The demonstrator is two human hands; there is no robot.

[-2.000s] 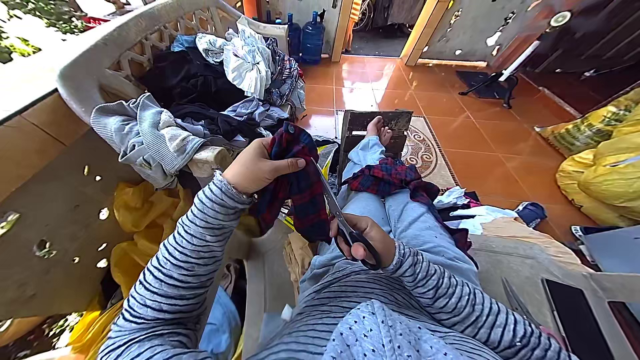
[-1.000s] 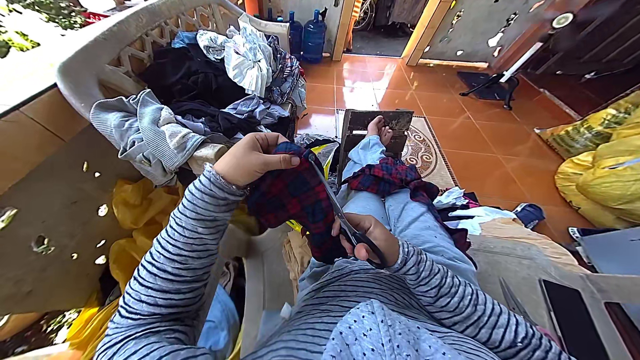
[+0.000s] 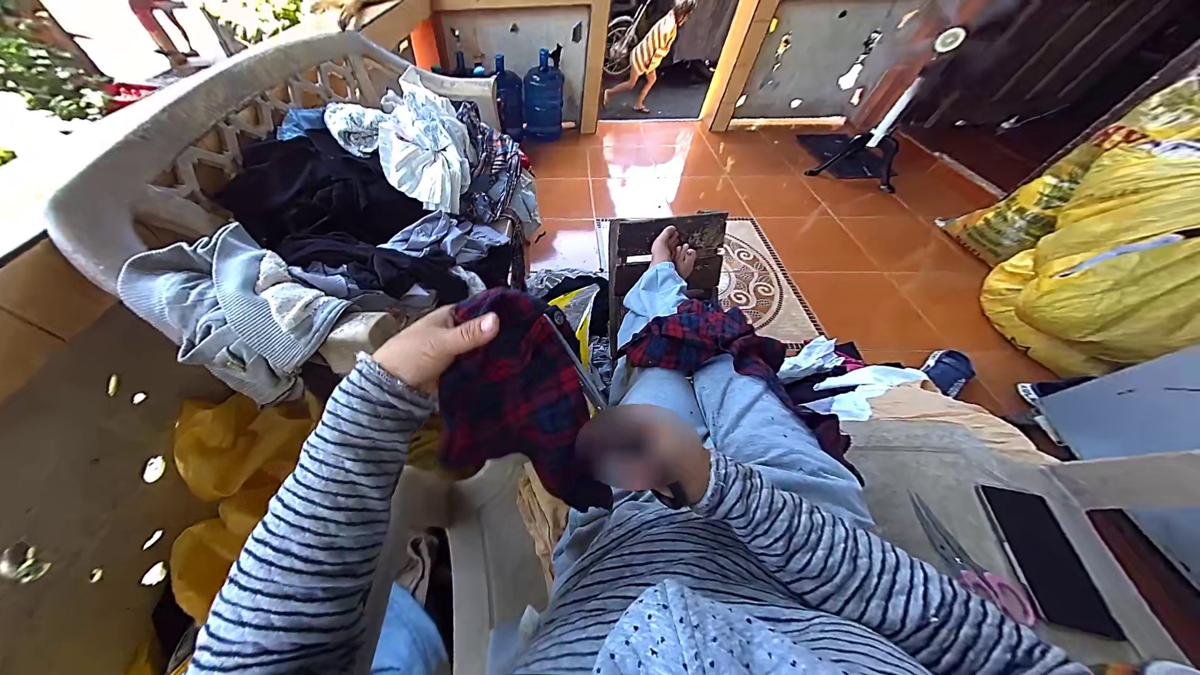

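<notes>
My left hand [image 3: 433, 345] pinches the upper edge of a red and navy plaid cloth [image 3: 516, 384], which hangs down over my lap. My right hand [image 3: 656, 455], partly blurred, holds a pair of scissors; their blades [image 3: 574, 361] point up and away along the right side of the cloth. The scissor handles are mostly hidden in the blur. Another plaid piece [image 3: 689, 337] lies across my legs, which are in light grey-blue trousers.
Piled clothes [image 3: 319, 197] fill a plastic bench [image 3: 103, 197] at left. Pink-handled scissors [image 3: 994, 586] and a black phone-like slab [image 3: 1048, 558] lie at right. Beyond are yellow sacks [image 3: 1106, 281], blue water jugs [image 3: 544, 98], a small wooden stool [image 3: 637, 239] under my foot, and a person [image 3: 654, 47] in the doorway.
A person has appeared in the doorway. My left hand has shifted its hold on the plaid cloth, which is now spread wider than two seconds ago. The scissors stay in my right hand.
</notes>
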